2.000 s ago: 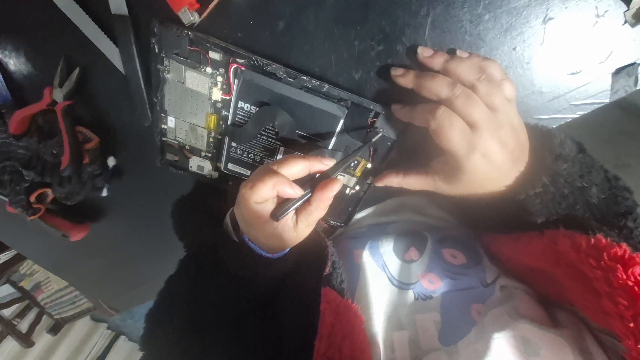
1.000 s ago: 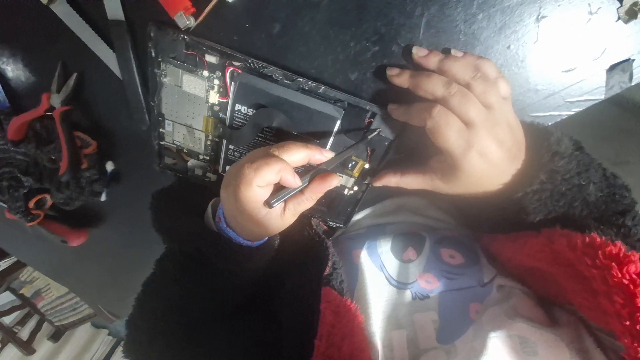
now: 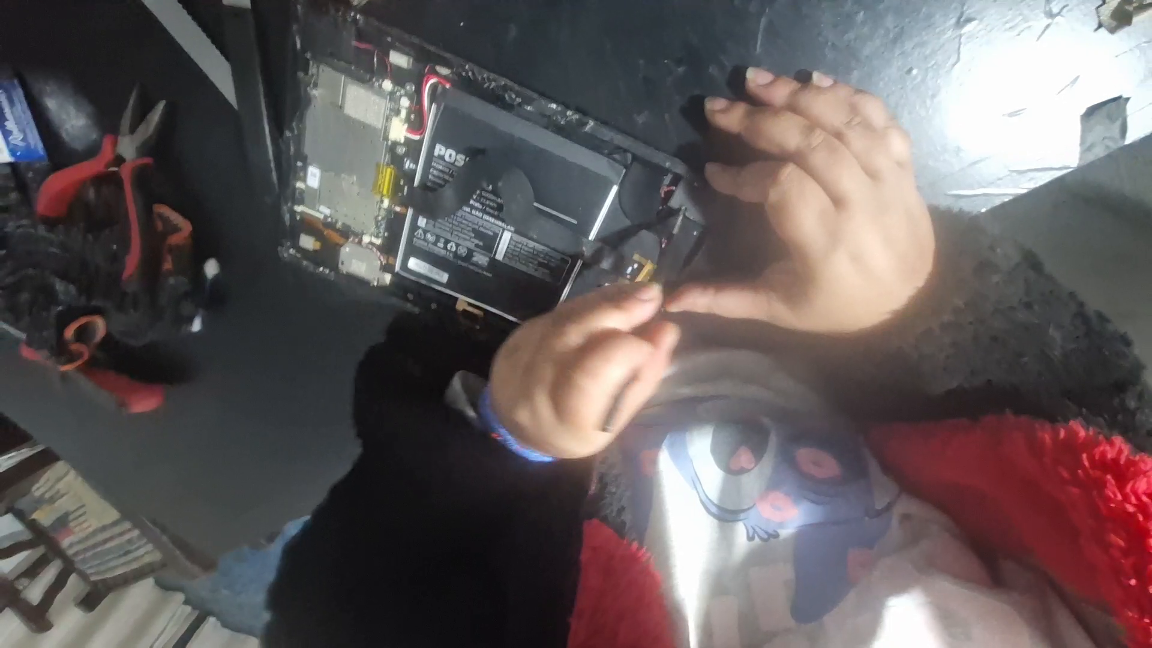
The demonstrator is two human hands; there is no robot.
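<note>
An opened tablet [image 3: 621, 139] lies back side up, with its large black battery [image 3: 504, 193] and metal-shielded circuit board [image 3: 346, 153] exposed. My left hand [image 3: 585, 378] pinches a slim dark tool, apparently tweezers [image 3: 677, 236], over the tablet's lower right part. Its tip is close to the right end, but exact contact cannot be told. Near my left fingertips is a small yellow-taped flex part [image 3: 641, 267]. My right hand [image 3: 814, 202] lies spread beside the tablet's right end, holding nothing, its thumb reaching toward the left fingertips at the tablet's corner.
Red-handled pliers [image 3: 126, 153] lie at the left by a dark tangled bundle [image 3: 81, 252] and another red-handled tool [image 3: 126, 387]. A blue packet [image 3: 18, 121] is at the left edge. Long flat strips [image 3: 252, 99] lie beyond the tablet. A gray tape piece [image 3: 1103, 124] sticks near the table's right edge.
My left hand has turned, and the tool in it stands steeper across the picture than before. My right hand keeps nearly the same place beside the tablet.
</note>
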